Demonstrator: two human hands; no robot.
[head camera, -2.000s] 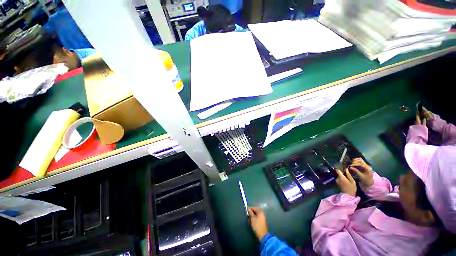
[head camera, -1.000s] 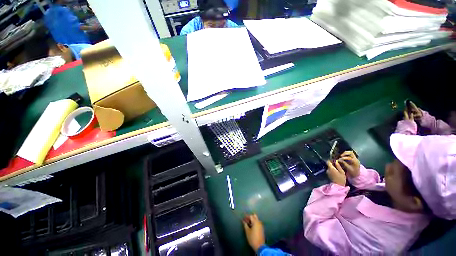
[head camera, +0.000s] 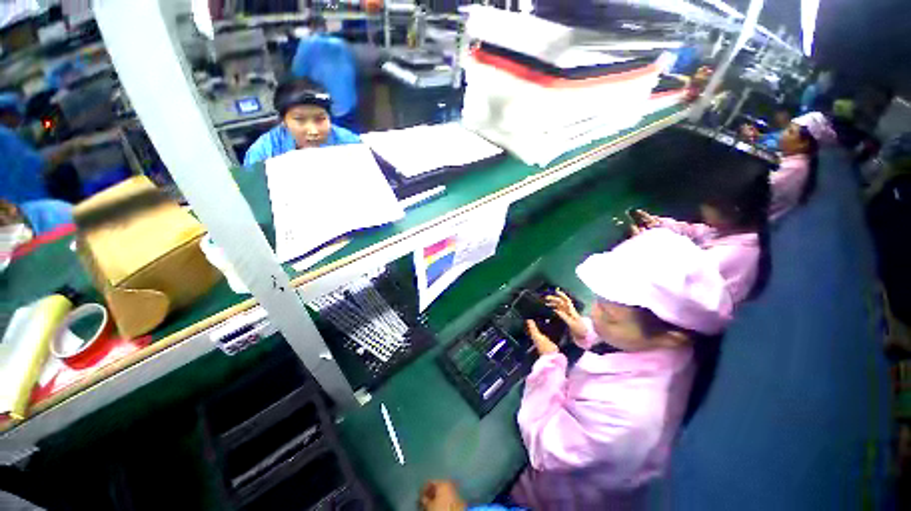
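Observation:
A thin white stick (head camera: 393, 433) lies on the green bench near the lower middle of the view. My right hand (head camera: 441, 495), with a blue sleeve behind it, is at the bottom edge, just below and right of the stick and apart from it. The hand is small, blurred and partly cut off; whether it is open or closed does not show. My left hand is not in view. A dark compartmented tray (head camera: 250, 429) stands left of the stick.
A person in pink (head camera: 609, 399) reaches over a black tray of dark parts (head camera: 483, 361) at the right. A white post (head camera: 215, 190) rises before a raised shelf with papers (head camera: 330, 200), a carton (head camera: 140, 255) and tape (head camera: 78, 334). A person in blue faces from behind.
My right hand, first at the white stick's lower end, has come away from it. The view has swung right, showing more people and a blue aisle. The pink-clad person's hands have spread apart.

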